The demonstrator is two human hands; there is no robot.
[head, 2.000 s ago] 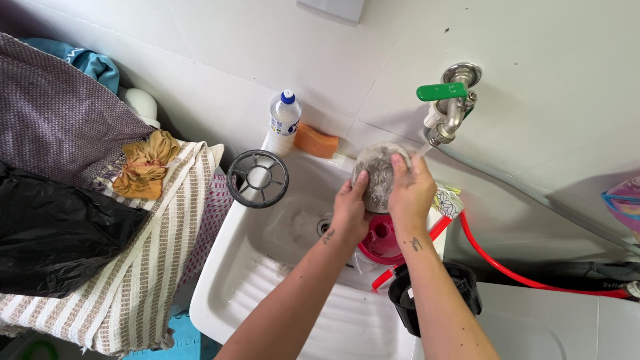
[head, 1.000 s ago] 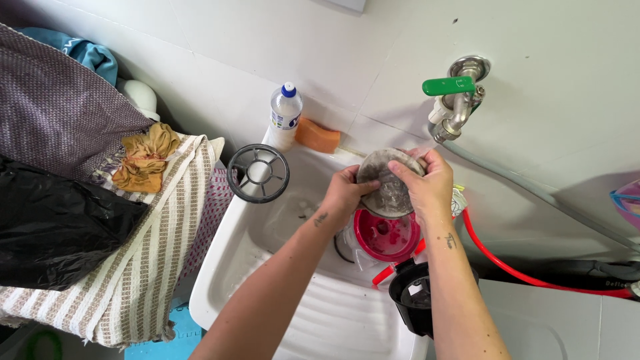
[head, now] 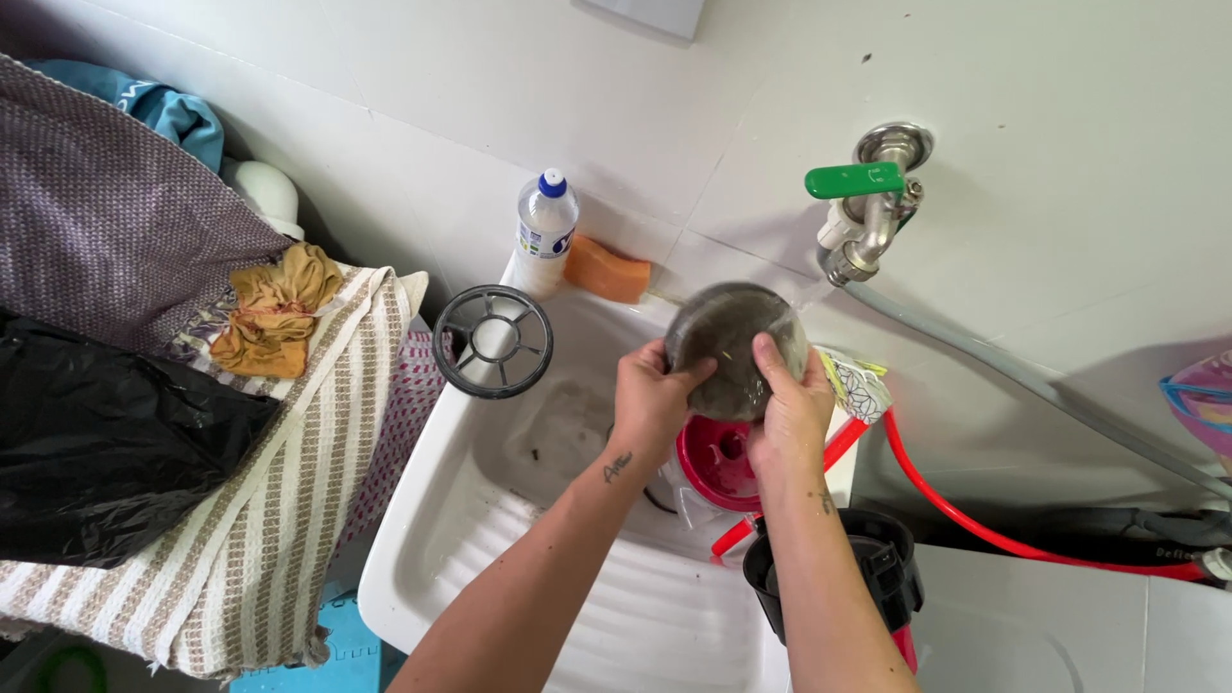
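Between my hands is a round, grey, wet filter-like disc [head: 727, 346], tilted over the white laundry sink [head: 414, 539]. My left hand [head: 659, 399] grips its left edge with the thumb on its face, and my right hand [head: 794, 404] grips the right edge. Water from the metal tap with a green lever [head: 871, 221] reaches the disc's upper right side. Below the disc a red round part [head: 717, 467] of a clear container sits in the sink, partly hidden by my right hand. A black spoked ring [head: 494, 342] rests on the sink's left rim.
A plastic bottle [head: 547, 231] and an orange sponge [head: 606, 269] stand at the sink's back corner. Right of the sink are a black plastic container [head: 881, 568] and a red hose [head: 943, 510]. Striped cloth [head: 241, 539] and a black bag [head: 115, 443] lie at left.
The disc has turned in my hands; its face, paler in the earlier frames, now looks darker. Both hands stay on it. The black ring, bottle and sponge have not moved.
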